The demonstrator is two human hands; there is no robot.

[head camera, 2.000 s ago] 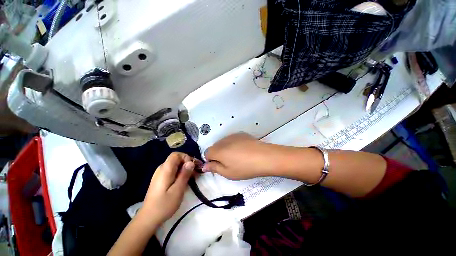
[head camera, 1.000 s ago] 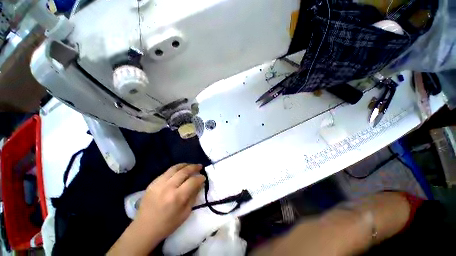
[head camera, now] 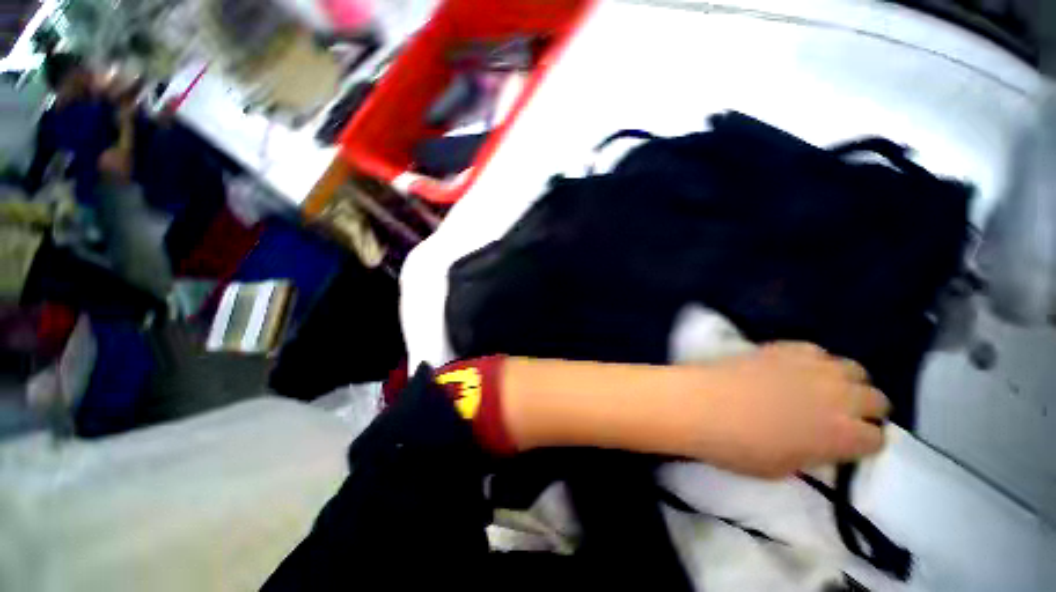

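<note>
The dark fabric [head camera: 718,243] lies in a broad heap on the white table, left of the machine. My left hand [head camera: 799,411] rests palm down at its front right edge, fingers bent. Whether the fingers pinch the cloth is hidden under the hand. A narrow black tape [head camera: 857,526] hangs from below the fingers and ends in a wider piece. White fabric [head camera: 741,544] lies under the hand and toward me. The machine's foot area [head camera: 955,318] is blurred at the right edge. My right hand is out of the picture.
A red plastic basket [head camera: 492,145] with small items stands at the table's far left edge. The white table [head camera: 695,64] curves around the cloth. A person [head camera: 116,150] is blurred at the far upper left. A striped block [head camera: 249,316] and coloured cloth lie beyond, at the left.
The view has swung left, bringing the basket and workshop floor in. Both hands were together at the tape; my right hand withdrew and is now out of view. My left hand remains at the cloth.
</note>
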